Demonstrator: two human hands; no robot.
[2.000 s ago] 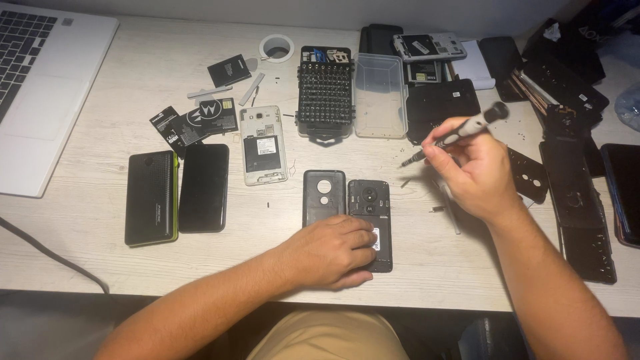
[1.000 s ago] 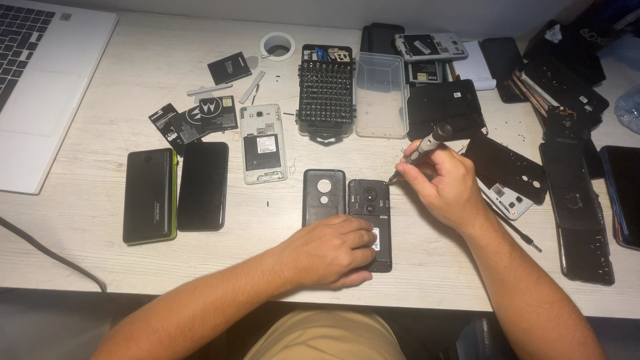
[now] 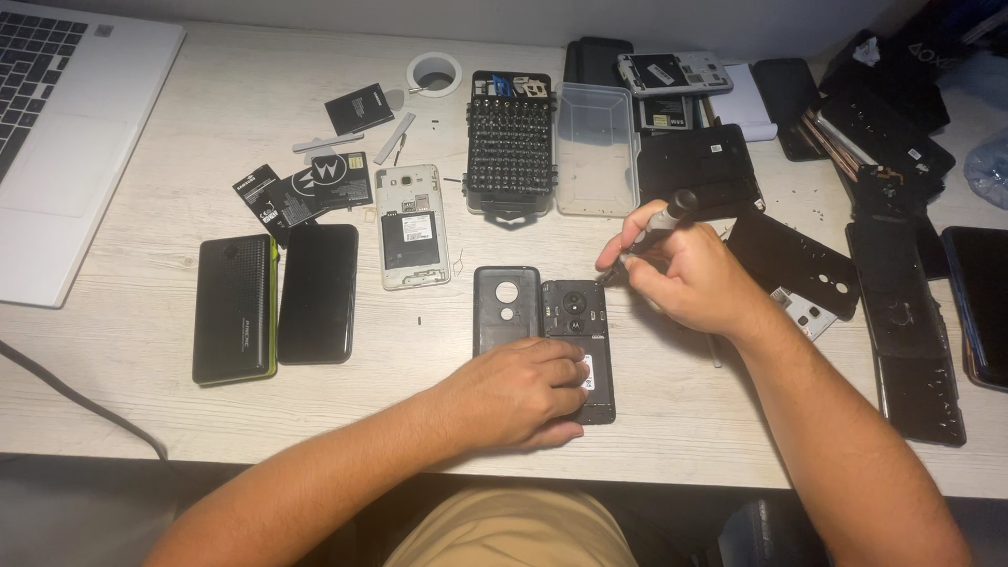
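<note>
An opened smartphone (image 3: 575, 315) lies with its inner side up, camera end away from me. Close along its left side lies a detached black back cover (image 3: 506, 311) with two round holes. My left hand (image 3: 520, 390) rests flat over the lower parts of both, its fingertips on the phone's battery area. In my right hand (image 3: 681, 272) is a precision screwdriver (image 3: 665, 216), its handle tilted up and to the right. The screwdriver's tip is at the phone's top right corner; the fingers partly hide the shaft, and I cannot tell whether the tip sits in a screw.
Beyond the phone stand a bit case (image 3: 510, 146) and its clear lid (image 3: 597, 150). Left of it lie a silver phone body (image 3: 412, 228), loose batteries (image 3: 358, 110), a power bank (image 3: 232, 311) and a laptop (image 3: 79, 157). Phone parts, including a brown-black cover (image 3: 791, 260), crowd the right.
My right hand with the screwdriver has moved left from beside the phone to its top right corner. My left hand has stayed on the phone and cover.
</note>
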